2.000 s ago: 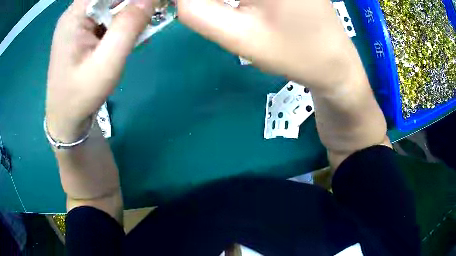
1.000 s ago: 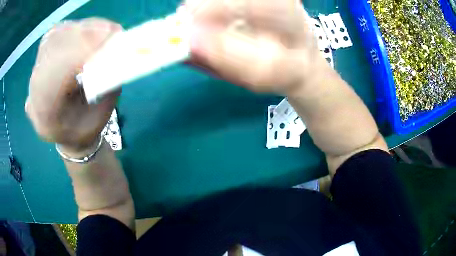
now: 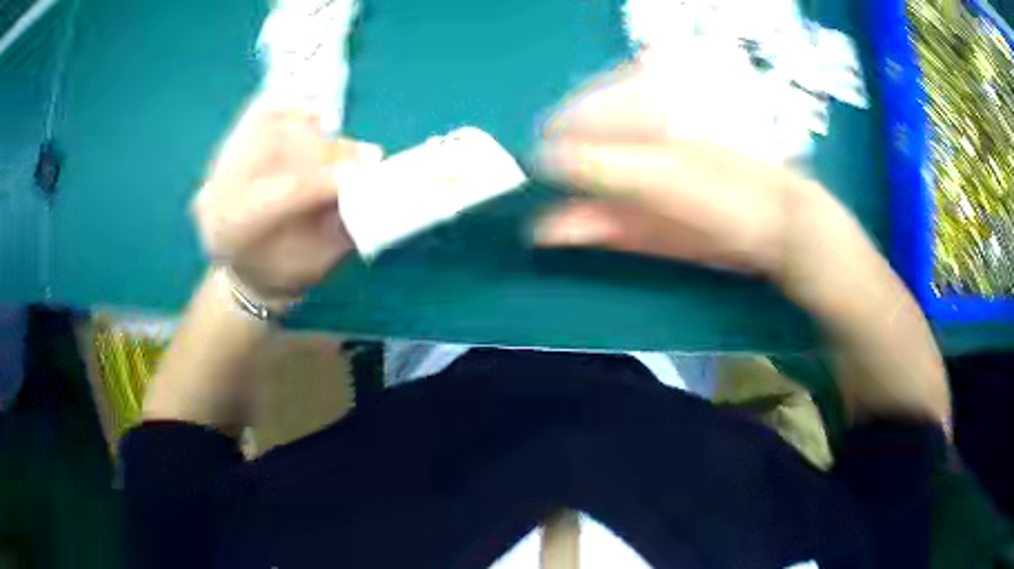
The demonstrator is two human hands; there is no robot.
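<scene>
My left hand (image 3: 278, 195), with a bracelet at the wrist, holds a white plate (image 3: 431, 189) by its left end above the green table. The picture is blurred, so its holes and any fittings cannot be made out. My right hand (image 3: 667, 183) is off the plate to its right, fingers apart and pointing left, with nothing seen in it. A large pile of white plates (image 3: 723, 67) lies beyond my right hand, partly hidden by it. A smaller group of white plates (image 3: 308, 56) lies beyond my left hand.
A blue tray (image 3: 910, 167) of small gold and silver fittings (image 3: 970, 145) stands at the right. A small black object (image 3: 47, 169) lies at the left. Below the left table edge is a cardboard box (image 3: 300, 389) beside gold parts (image 3: 128, 372).
The view has shifted, showing more of both piles. The held plate is now lower and nearer my body. My right hand has let go of it and moved right.
</scene>
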